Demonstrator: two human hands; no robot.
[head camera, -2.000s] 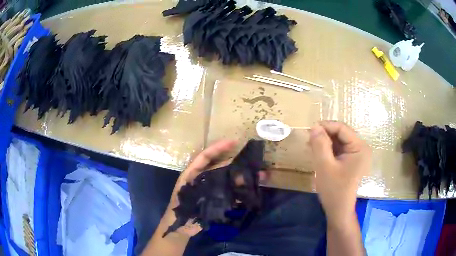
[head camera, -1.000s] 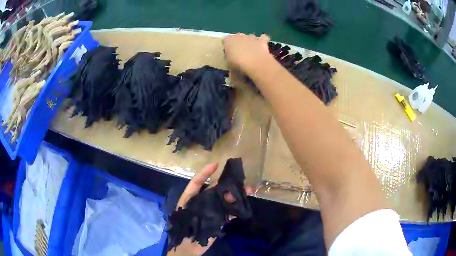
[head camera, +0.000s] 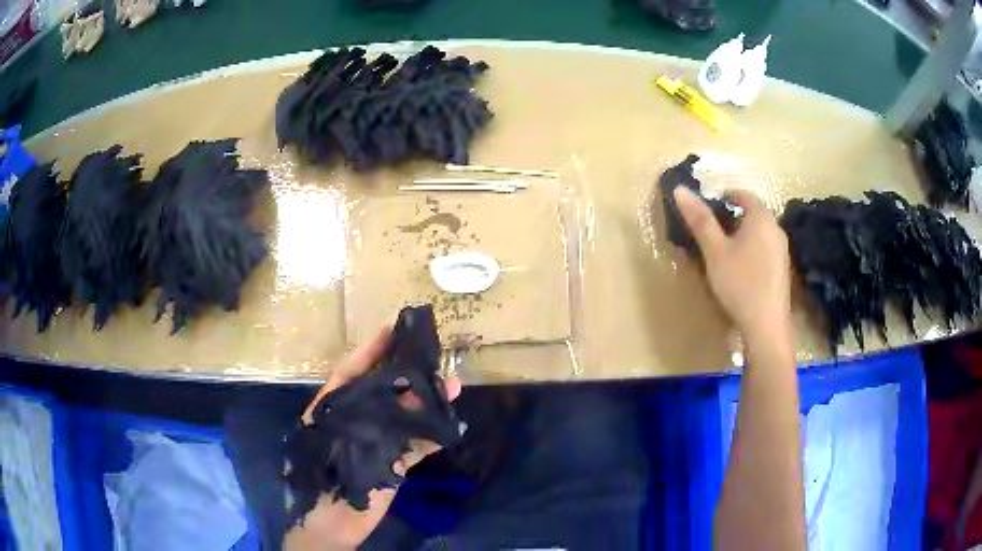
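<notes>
My left hand (head camera: 347, 377) holds a black ragged cape piece (head camera: 366, 425) at the board's front edge, its narrow end pointing up. My right hand (head camera: 738, 258) grips a small dark piece (head camera: 681, 199) at the right side of the board, partly hidden by the fingers. Stacks of similar black pieces lie at the left (head camera: 205, 231), at the top (head camera: 382, 108) and at the right (head camera: 888, 258). The white glue dish (head camera: 464, 272) sits on the cardboard pad (head camera: 377, 307), with a thin pale stick resting in it. Spare sticks (head camera: 463, 187) lie above the dish.
A small white bottle (head camera: 734, 71) and a yellow tool (head camera: 692, 102) lie at the board's upper right. Blue bins lined with white sheet stand below the board at the left (head camera: 258, 484) and right (head camera: 910, 452). More dark pieces (head camera: 945, 156) lie at the far right.
The right hand let go of the stick, reached over the top stack, and is now at the right holding a small dark piece. The left hand keeps its cape piece. The camera view has shifted.
</notes>
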